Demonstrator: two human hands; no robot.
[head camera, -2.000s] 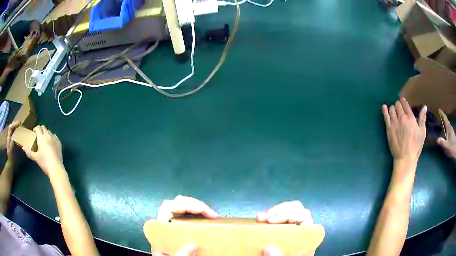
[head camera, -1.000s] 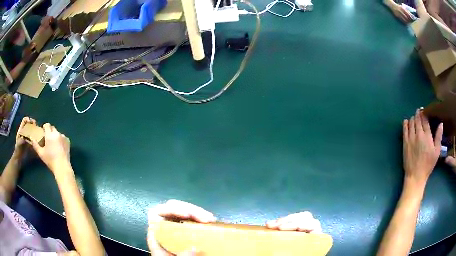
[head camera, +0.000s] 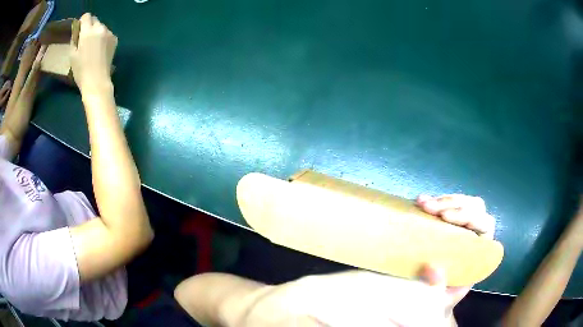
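Note:
A tan cardboard box [head camera: 358, 191] is tilted at the table's near edge, its long flap [head camera: 364, 236] with rounded ends towards me. My right hand [head camera: 457, 212] is shut on the box's right end, fingers behind it and a thumb tip in front. A bare, blurred limb [head camera: 345, 300] lies close below the flap. I cannot tell which part of which arm it is or make out my left hand. No hand shows at the box's left end. The box's inside is hidden.
At the left, another person's hand [head camera: 94, 51] holds a cardboard box [head camera: 56, 59], with a bent elbow near the table edge. A further bare forearm [head camera: 550, 274] enters at the lower right. The glossy green table [head camera: 345, 76] curves along its near edge.
The view has swung left and down; the left neighbour appears larger, and the cables and blue bin are out of view. My left hand no longer shows at the box's left end, and the box is more tilted.

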